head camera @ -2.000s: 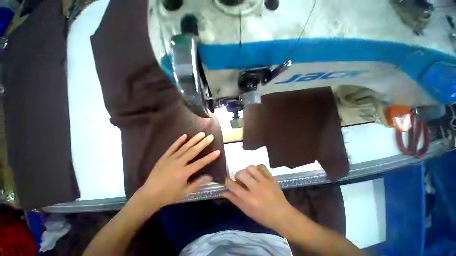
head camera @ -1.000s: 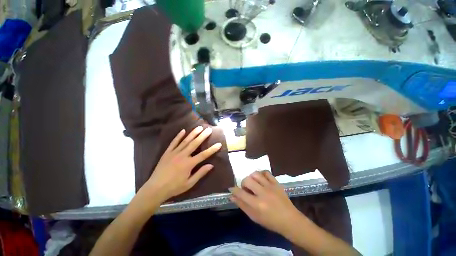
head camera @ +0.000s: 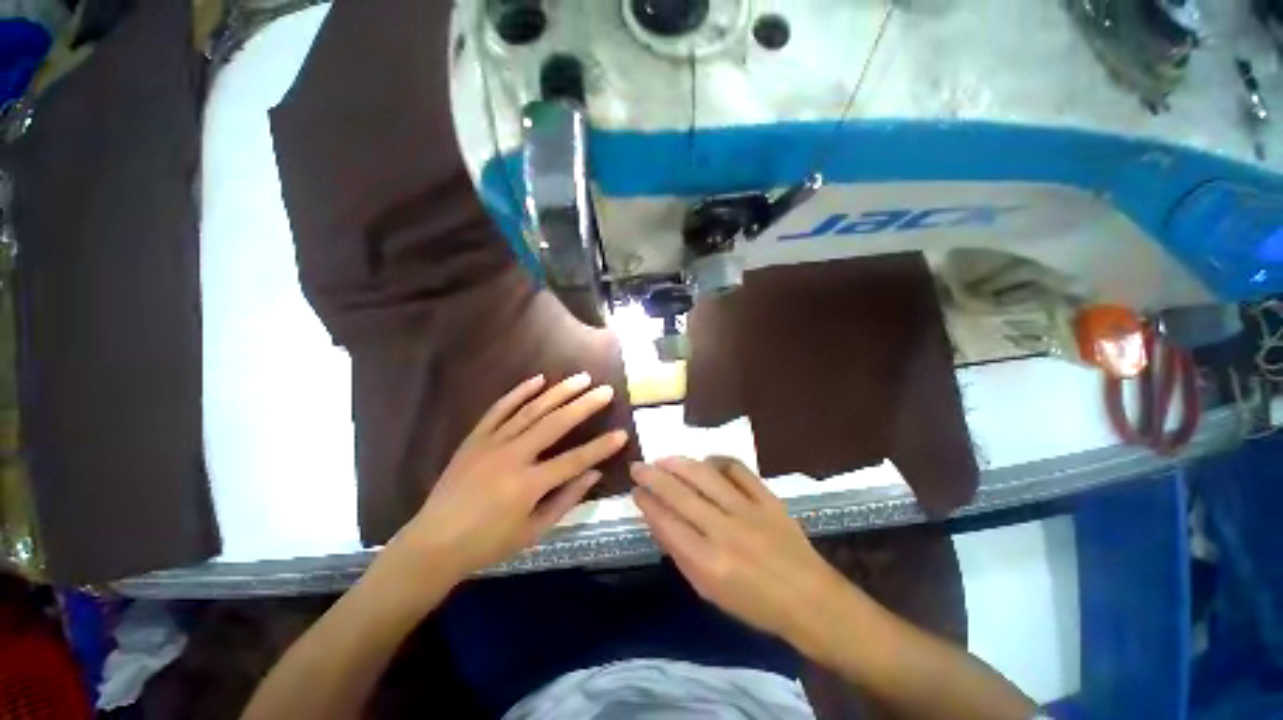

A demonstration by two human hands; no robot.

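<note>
A large dark brown panel (head camera: 408, 267) lies left of the needle, with folds across its middle and its right edge beside the lit presser foot (head camera: 673, 338). My left hand (head camera: 514, 471) lies flat on its lower part, fingers apart. My right hand (head camera: 725, 535) is at the panel's lower right edge, fingers together with the tips at the edge; whether they pinch the cloth is hard to tell. A small dark brown panel (head camera: 844, 366) lies right of the needle, under the arm of the white and blue sewing machine (head camera: 985, 155).
A long brown panel (head camera: 106, 296) lies at the far left of the white table (head camera: 267, 408). Scissors with red-orange handles (head camera: 1154, 401) lie at the right by an orange object (head camera: 1112, 341). Brown cloth (head camera: 901, 591) hangs below the grey front edge. A red basket (head camera: 35, 668) is at lower left.
The view has shifted. The large panel's lower right corner now sits slightly higher against the table's front edge. My right fingers have straightened and moved up along the panel's edge; my left hand stays on the cloth.
</note>
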